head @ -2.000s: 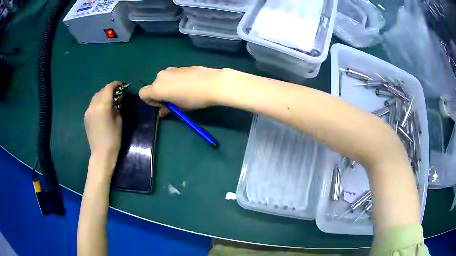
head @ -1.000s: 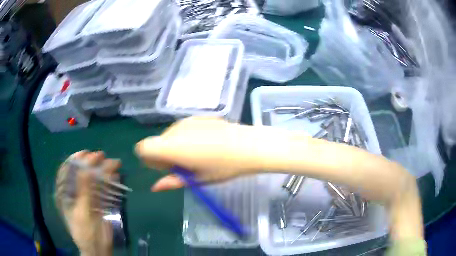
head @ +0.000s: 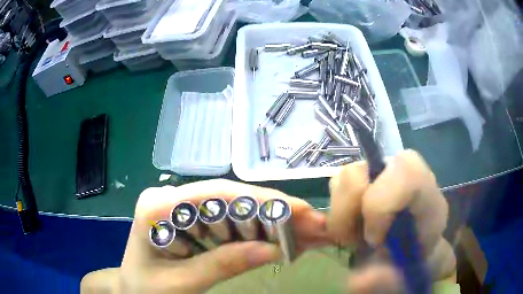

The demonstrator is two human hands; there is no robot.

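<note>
My left hand [head: 200, 252] holds a row of several silver metal cylinders [head: 213, 211] side by side, their round ends with short yellow-green tips facing the camera. My right hand [head: 395, 218], blurred, holds the blue-handled tool [head: 404, 247], its dark end pointing up and away; its fingers are close beside the left fingertips. Whether the right hand also touches a cylinder is unclear. The large white parts tray [head: 246, 123] beyond the hands holds loose jumbled cylinders. Left of it, the clear packing box [head: 167, 123] holds a white ribbed foam sheet [head: 202, 133].
A black mobile phone [head: 92, 155] lies at left. Behind it are a white-grey box with a red switch [head: 56, 72] and stacked clear boxes [head: 183, 34]. A coiled black cable [head: 22, 126] runs down the left. A tape roll [head: 415, 46] and plastic bags [head: 487, 63] are at far right.
My left hand has moved from the phone to the near centre, with its cylinders' ends now facing the camera. My right hand has moved right and nearer with the tool. The view has shifted.
</note>
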